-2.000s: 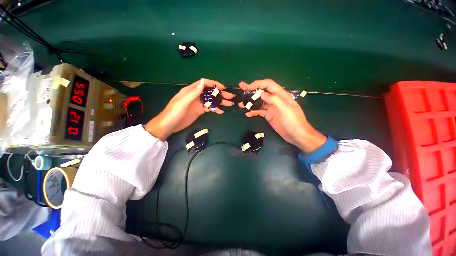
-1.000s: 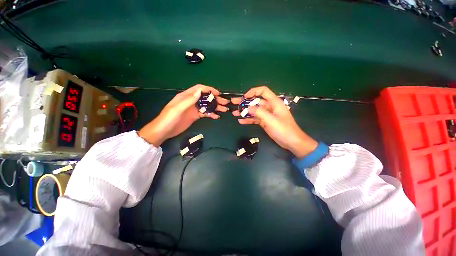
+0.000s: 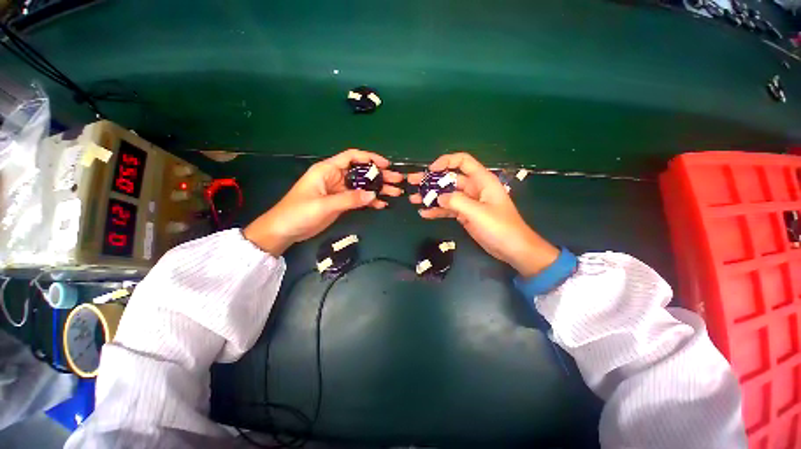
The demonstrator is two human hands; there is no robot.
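My left hand [image 3: 321,195] holds a round black electronic unit [image 3: 362,178] with pale tape strips between thumb and fingers. My right hand [image 3: 479,206] holds a similar round unit [image 3: 436,186] with two tape strips. The two units are close together but apart, above the green mat. Below them lie two wired pucks, the left puck [image 3: 336,255] and the right puck [image 3: 436,258], each with two cream strips. A thin black cable [image 3: 320,338] loops from the pucks towards me. Another black unit [image 3: 364,99] lies on the raised green surface.
A beige power supply [image 3: 132,197] with red readouts, a red lead [image 3: 223,200] and a clear plastic bag [image 3: 25,188] are at left. A tape roll [image 3: 86,340] is below it. A red compartment tray [image 3: 689,188] is at right. Small dark parts [image 3: 742,19] lie top right.
The view has shifted slightly. My left thumb has moved down to the lower edge of its unit. The far loose unit has shifted right relative to the bench seam. Both hands still hold their units.
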